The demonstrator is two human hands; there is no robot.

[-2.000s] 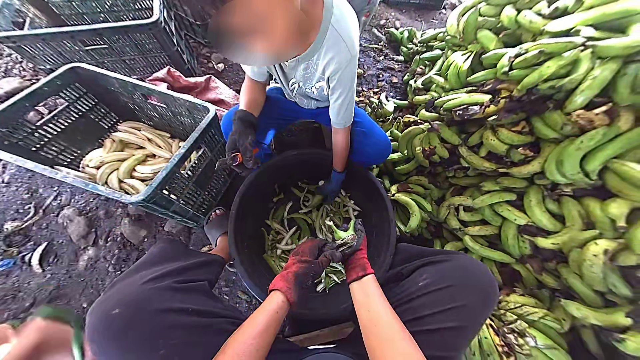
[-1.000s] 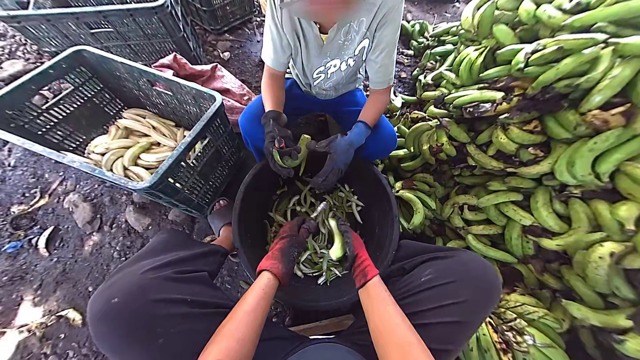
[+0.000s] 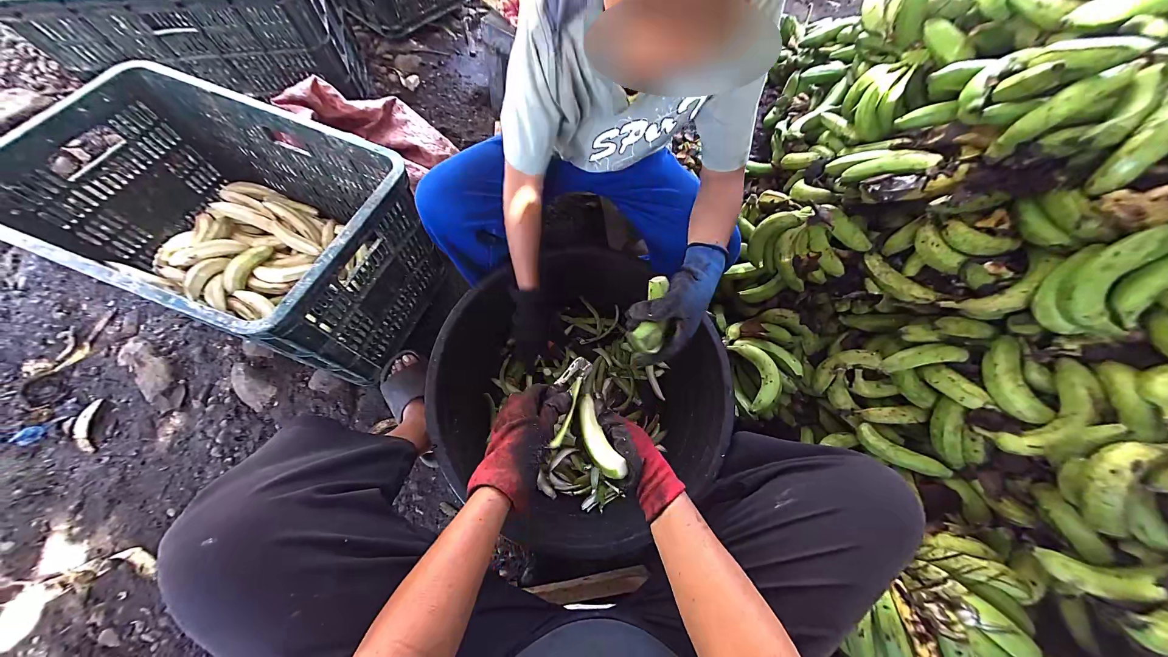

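Observation:
Over the black plastic tub [image 3: 584,538] I hold a partly peeled green banana [image 3: 598,440] between both hands. My right hand [image 3: 641,464], in a red and black glove, grips its right side. In a matching glove, my left hand [image 3: 522,447] is closed around a small metal-bladed tool [image 3: 573,370], its handle hidden by the fingers. A strip of green peel [image 3: 568,412] hangs between that hand and the banana. Cut peels [image 3: 564,474] lie in the tub below.
Opposite sits a co-worker [image 3: 620,137], a blue-gloved hand holding a green banana [image 3: 648,336], the other hand inside the tub. A green plastic crate [image 3: 388,182] with peeled bananas [image 3: 242,251] stands left. Green bananas [image 3: 940,365] are piled right. Stones [image 3: 251,388] lie on the dark ground.
The co-worker's two hands, together at the tub's far side one second ago, have moved apart, one reaching down into the tub. The banana in my hands shows more pale flesh than two seconds ago.

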